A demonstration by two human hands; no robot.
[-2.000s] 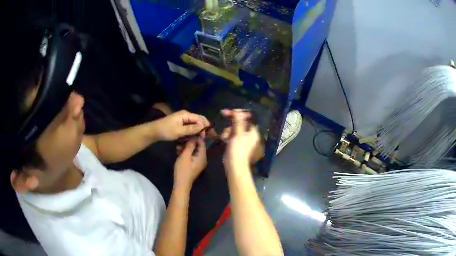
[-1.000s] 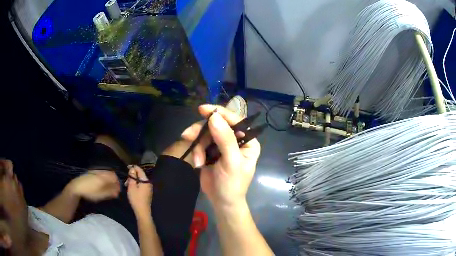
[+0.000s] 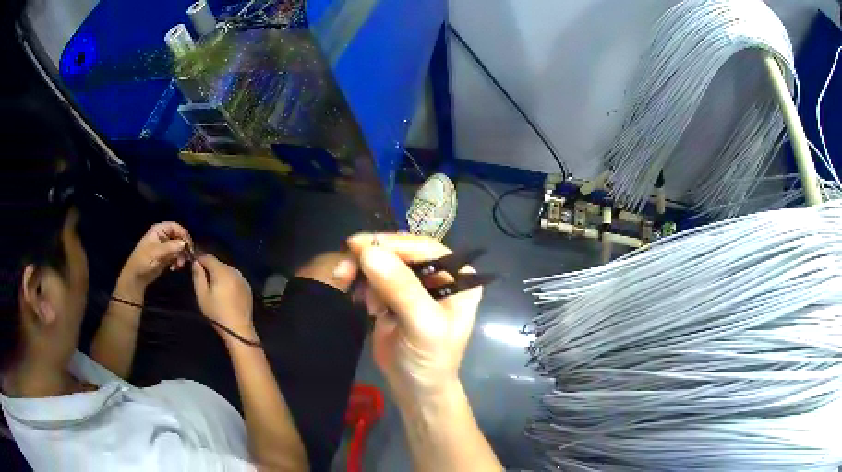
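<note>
My right hand (image 3: pixel 415 318) reaches up from the bottom centre with its back to the right. It is closed round a small black tool (image 3: pixel 454 284), whose two dark, narrow arms stick out to the right of the knuckles. The thumb and index finger meet at the upper left. No cable can be made out between them. My left hand is not in view. At the left, a seated person's two hands (image 3: pixel 196 267) pinch a thin black cable (image 3: pixel 231 334) end, and more of it crosses their forearms.
White cables (image 3: pixel 692 341) fan out at the lower right, and another bundle (image 3: pixel 706 55) hangs behind on a cream-tube rack (image 3: pixel 785 120). A blue machine station (image 3: pixel 355 64) stands at the upper left. A red stool (image 3: pixel 365 406) and a shoe (image 3: pixel 431 207) are near my hand.
The view has swung right since the first frame. Since the second, my fingertips have dropped slightly left, and the black cable seen in them no longer shows. The person's hands have moved up and left.
</note>
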